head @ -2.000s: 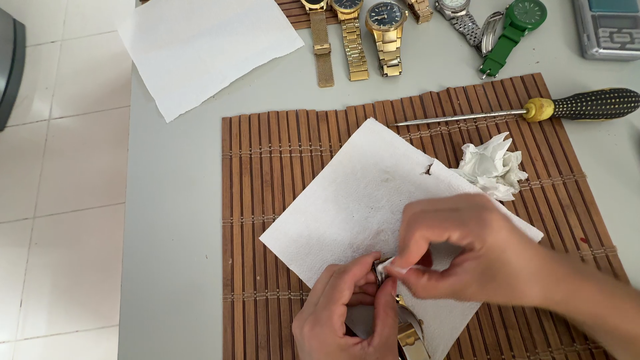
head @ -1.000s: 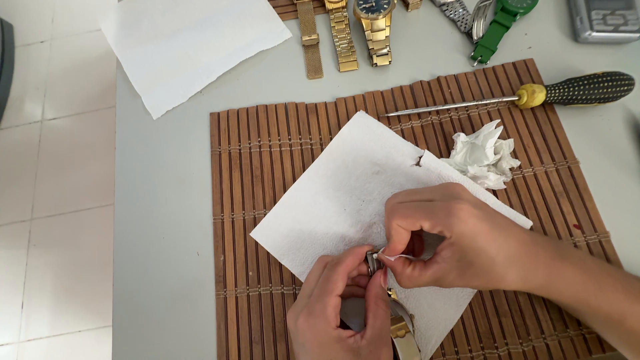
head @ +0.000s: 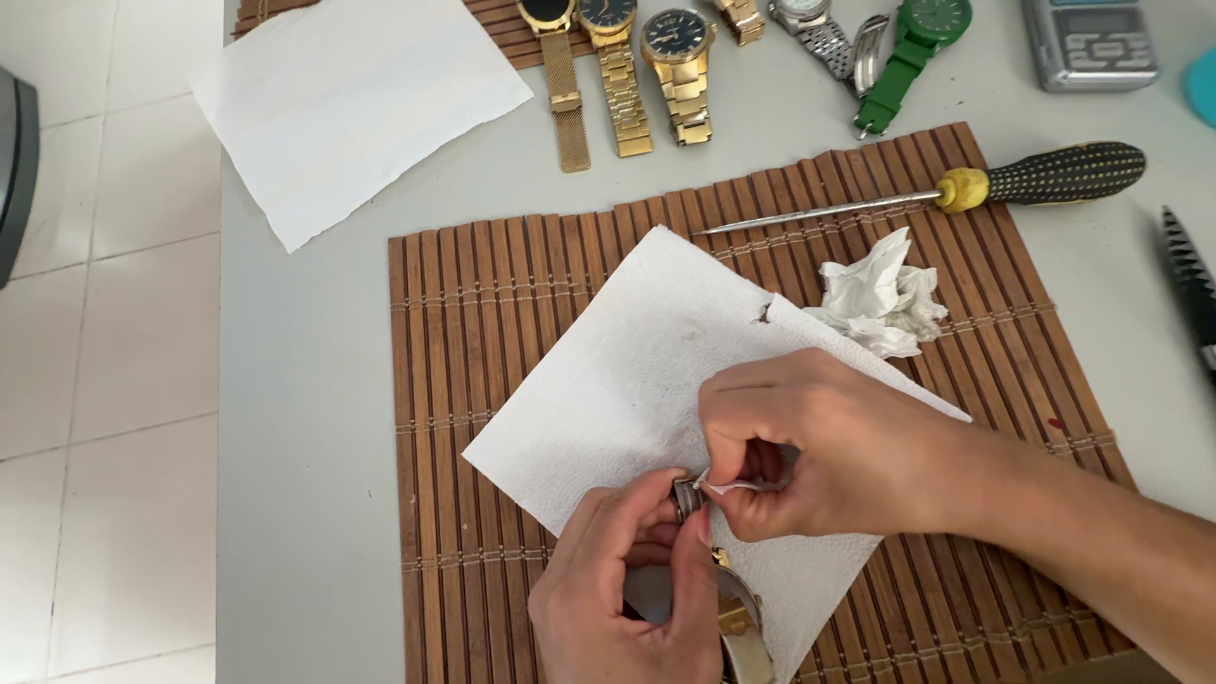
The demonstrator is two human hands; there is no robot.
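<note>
My left hand (head: pixel 632 589) grips a gold-coloured wristwatch (head: pixel 741 627), pinching the end of its metal band (head: pixel 687 496) between thumb and fingers. Much of the watch is hidden behind that hand. My right hand (head: pixel 817 456) pinches a small twisted piece of white tissue (head: pixel 736 485), whose tip is at the band end. Both hands are over a white paper towel (head: pixel 608 380), which has a small tear at its upper right edge and lies on a brown bamboo mat (head: pixel 475 361).
A crumpled tissue (head: pixel 883 299) and a yellow-and-black-handled pointed tool (head: pixel 1035 180) lie at the mat's upper right. Beyond are several watches (head: pixel 679 71), including a green one (head: pixel 902 66), a pocket scale (head: pixel 1092 43) and a white sheet (head: pixel 351 104). A black serrated object (head: pixel 1187 266) is far right.
The hands stay together at the band end, with small shifts of the right fingers and the tissue. The view has moved slightly.
</note>
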